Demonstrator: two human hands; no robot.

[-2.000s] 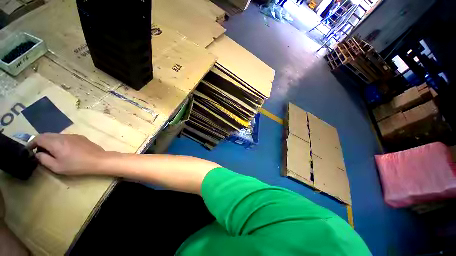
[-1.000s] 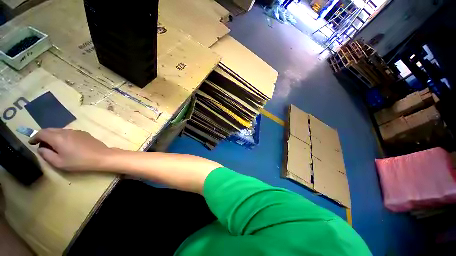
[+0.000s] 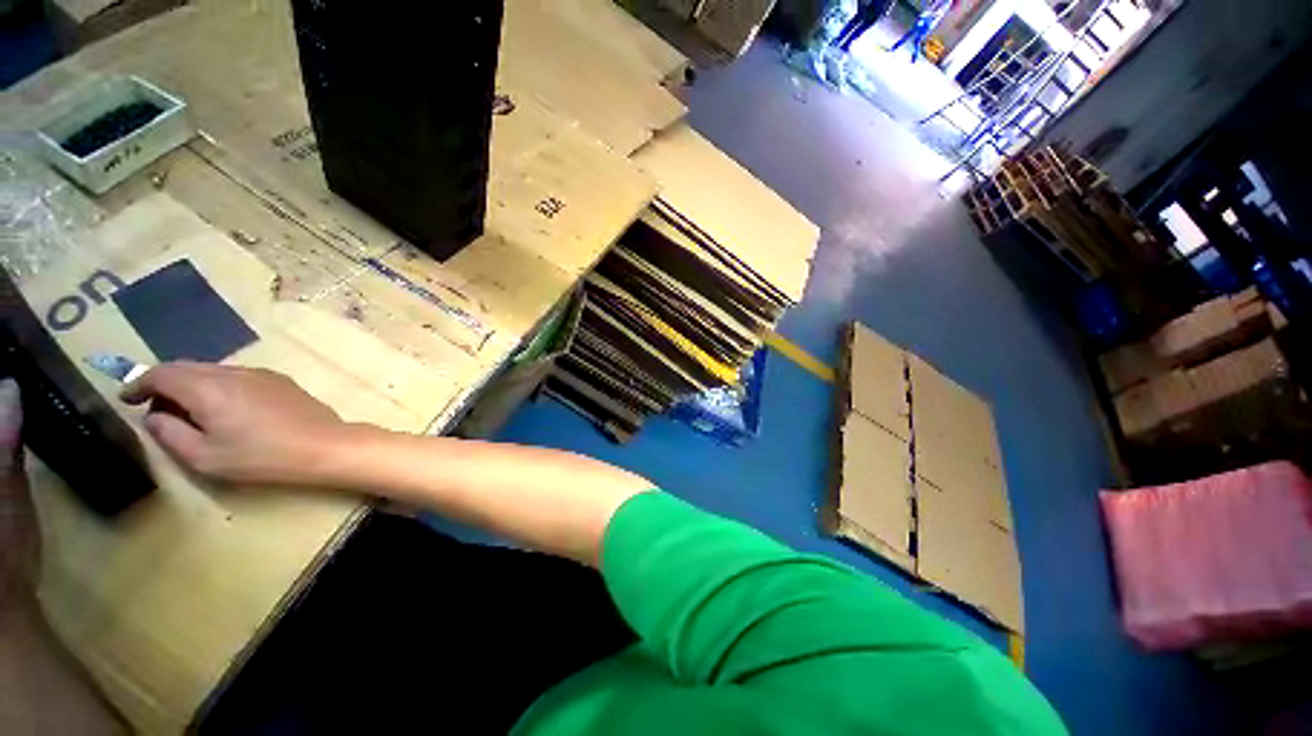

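Observation:
A black housing (image 3: 75,417) stands tilted on the cardboard mat (image 3: 158,604) at the left edge of the picture. My left hand (image 3: 15,489) is cut off by that edge; its fingers lie against the housing's near side. My right hand (image 3: 230,420) rests on the mat just right of the housing, fingers curled around a small pale tool (image 3: 115,367), whose whitish end sticks out past the fingertips. A flat dark sheet (image 3: 187,311) lies on the cardboard beyond my right hand.
A tall black stack of housings (image 3: 403,115) stands at the bench's back. A pale tray (image 3: 115,132) of small black pieces is at the back left. Flattened cardboard (image 3: 676,309) is piled beside the bench. More cardboard (image 3: 921,460) and a pink bundle (image 3: 1209,554) are on the floor.
The view has shifted, so bench things appear farther right. More of the housing shows, and my left hand has come into view against it. My right hand still holds the pale tool.

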